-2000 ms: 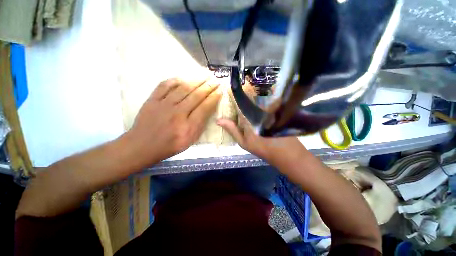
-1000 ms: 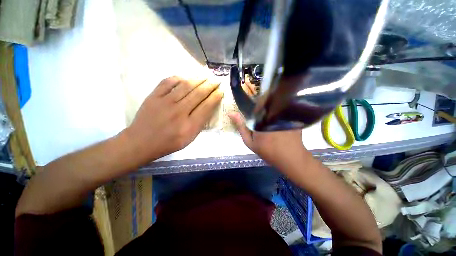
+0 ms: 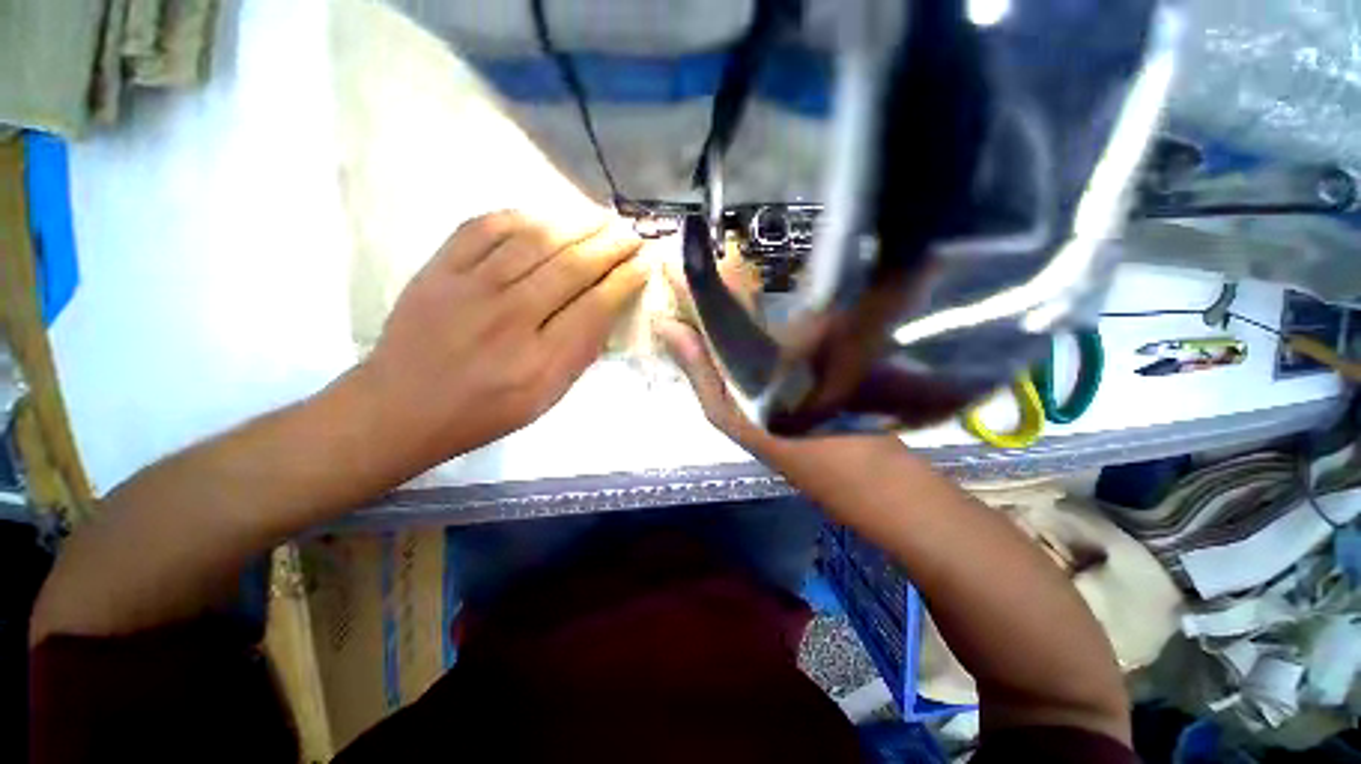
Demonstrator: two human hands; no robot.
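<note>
A cream-beige fabric piece [image 3: 433,142] lies on the white machine table, overexposed, reaching from the upper left to the needle area. My left hand [image 3: 500,321] lies flat on it, fingertips close to the lit presser foot [image 3: 652,227]. My right hand [image 3: 731,411] is at the fabric's right edge, thumb beside the cloth; its fingers are largely hidden behind the glossy dark curved guard [image 3: 955,224]. Whether they grip the cloth cannot be seen. The sewing machine head [image 3: 657,135] stands behind, with a dark thread down its front.
Yellow-and-green-handled scissors [image 3: 1069,376] lie right of the guard, thread snips [image 3: 1191,355] farther right. Layered cloth [image 3: 60,60] is at the upper left. The table's grey edge [image 3: 597,490] runs in front. Below right are a blue crate [image 3: 914,642] with beige cloth [image 3: 1112,597] and a heap of scraps.
The fabric has moved up toward the machine; its near end now shows less below my fingers. My left hand stays nearly in place. The view and guard have shifted slightly.
</note>
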